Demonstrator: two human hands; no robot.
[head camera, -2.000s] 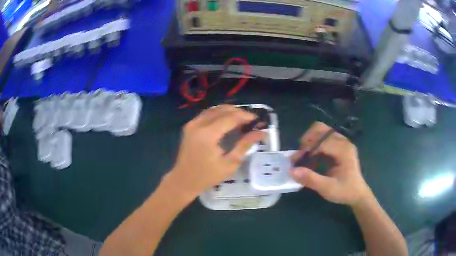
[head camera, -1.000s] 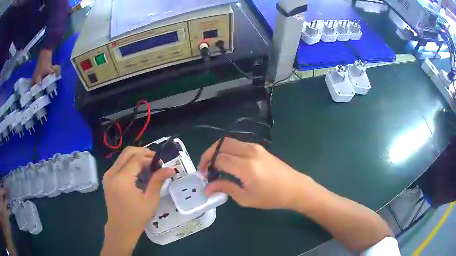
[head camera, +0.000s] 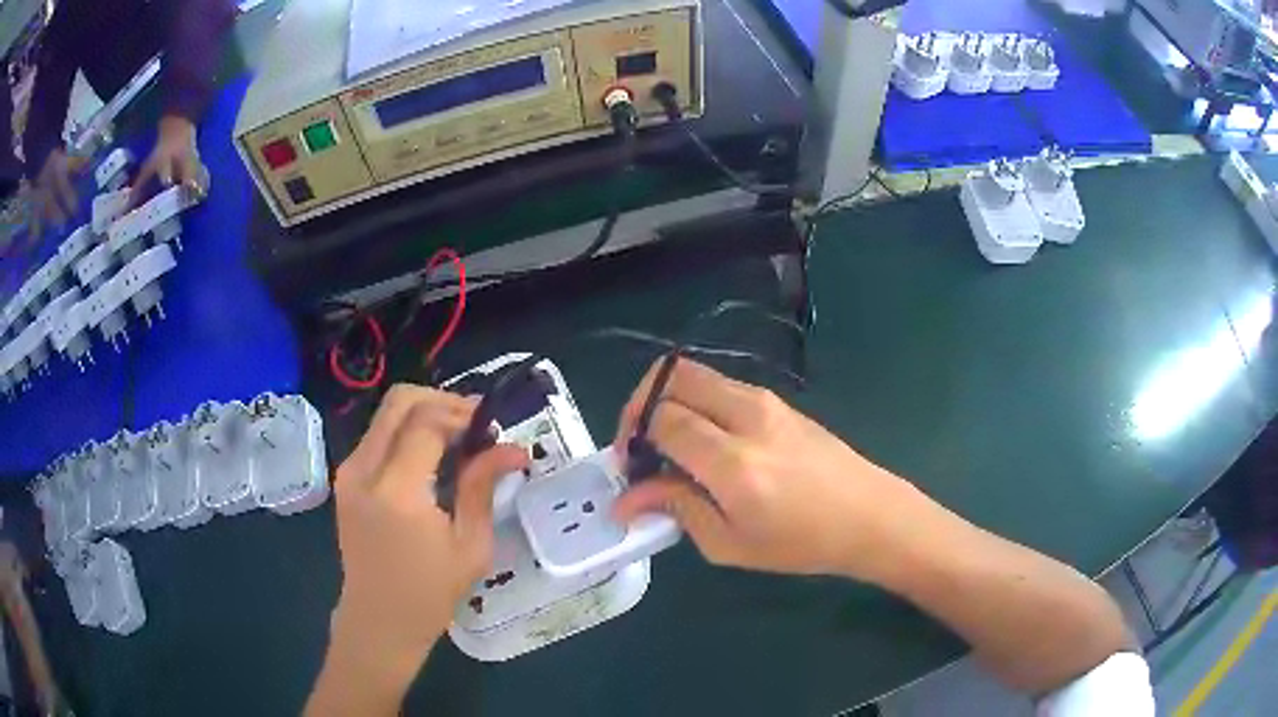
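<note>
A white plug adapter (head camera: 571, 516) lies on the white power strip (head camera: 554, 616), its socket face up. My left hand (head camera: 421, 490) holds a black test lead (head camera: 481, 420) in its fingertips at the adapter's left side. My right hand (head camera: 729, 469) holds another black test lead (head camera: 656, 399) at the adapter's right edge, its fingers close against the adapter. The lead tips are hidden by the fingers. A dark patch (head camera: 521, 398) shows on the strip's far end.
The hipot tester (head camera: 470, 105) stands on a dark raised stand behind the strip. A red lead (head camera: 449, 308) loops below it. Rows of adapters (head camera: 210, 455) stand at left, two adapters (head camera: 1002, 210) at right. Another person's hand (head camera: 171, 161) touches adapters on the blue mat.
The view has swung right and, lately, shifted slightly, so the bench things sit elsewhere in the picture. Both hands still hold the leads at the adapter.
</note>
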